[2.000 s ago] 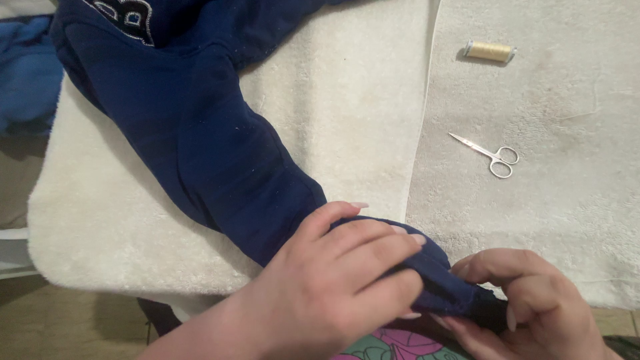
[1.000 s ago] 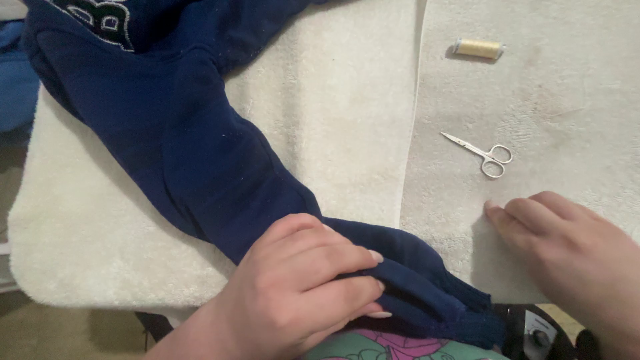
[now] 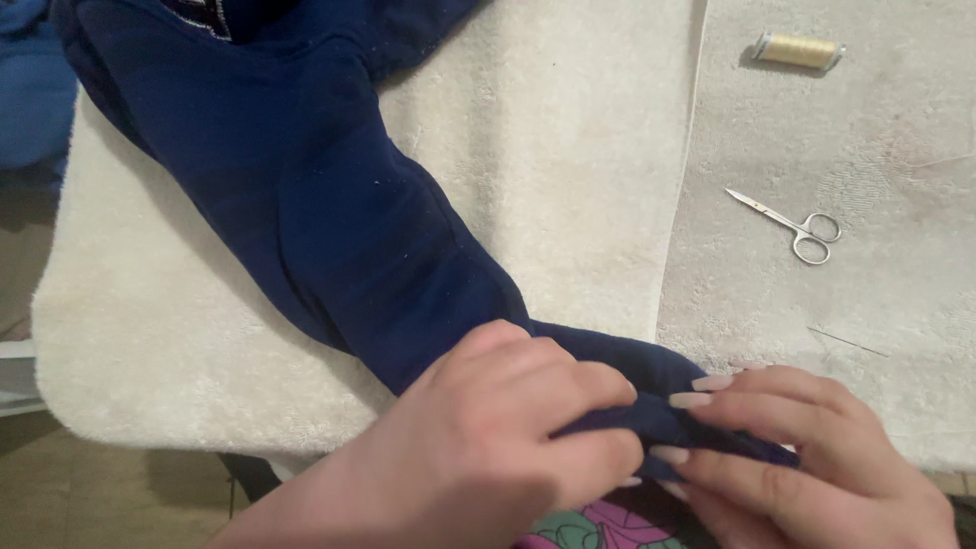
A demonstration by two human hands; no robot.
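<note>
A navy blue fabric garment point(image 3: 305, 183) runs from the upper left down to my hands, its narrow end bunched between them. My left hand point(image 3: 534, 412) pinches the cloth between thumb and fingers. Close on its right, my right hand point(image 3: 801, 450) has its fingertips and long nails on the same cloth, gripping it. Beyond my right hand a thin sewing needle point(image 3: 848, 341) lies on the light towelling. Small metal scissors point(image 3: 793, 227) rest above the needle, blades together. A spool of pale yellow thread point(image 3: 799, 51) lies at the upper right.
Cream fleecy cloth point(image 3: 579, 152) covers the surface beneath, with a seam or edge running down right of centre. Blue fabric point(image 3: 30, 107) hangs at the left edge. Patterned pink and green fabric point(image 3: 610, 526) shows below my hands; a tiled floor point(image 3: 99, 488) is at the lower left.
One second ago my right hand was on the light cloth, apart from the garment; now it is back on the navy fabric. The needle now shows on the towelling near where that hand was.
</note>
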